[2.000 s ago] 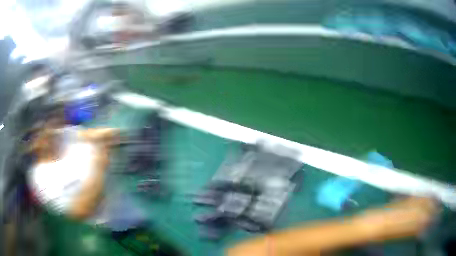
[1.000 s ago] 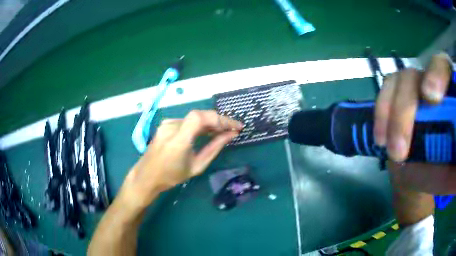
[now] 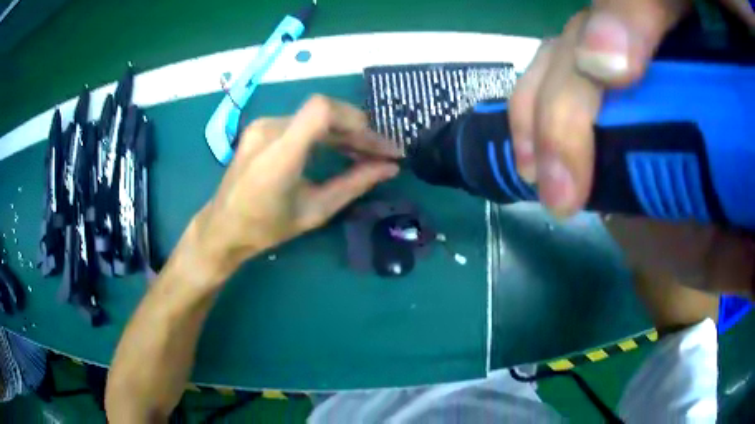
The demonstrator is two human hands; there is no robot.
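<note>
My right hand (image 3: 571,108) is closed around the blue-and-black electric screwdriver (image 3: 662,141), held level with its black nose pointing left. My left hand (image 3: 281,178) has thumb and forefinger pinched together right at the tip of the nose. Whether a screw is between them is too small to tell. The black screw plate (image 3: 447,87), with rows of silver screws, lies behind the nose. A dark fixture (image 3: 360,240) lies flat below the hands, with a rounded black part, a purple-pink piece and a lead with a small white plug on it.
Several slim black device bodies (image 3: 103,182) lie side by side at the left. A light-blue housing (image 3: 252,79) lies across the belt's white edge strip (image 3: 339,54). A grey sheet (image 3: 563,290) is at the right. Yellow-black tape (image 3: 596,352) runs along the near edge.
The screwdriver has moved left and nearer the view, its nose now meeting my left fingertips. My left hand has moved off the screw plate's rows to the nose.
</note>
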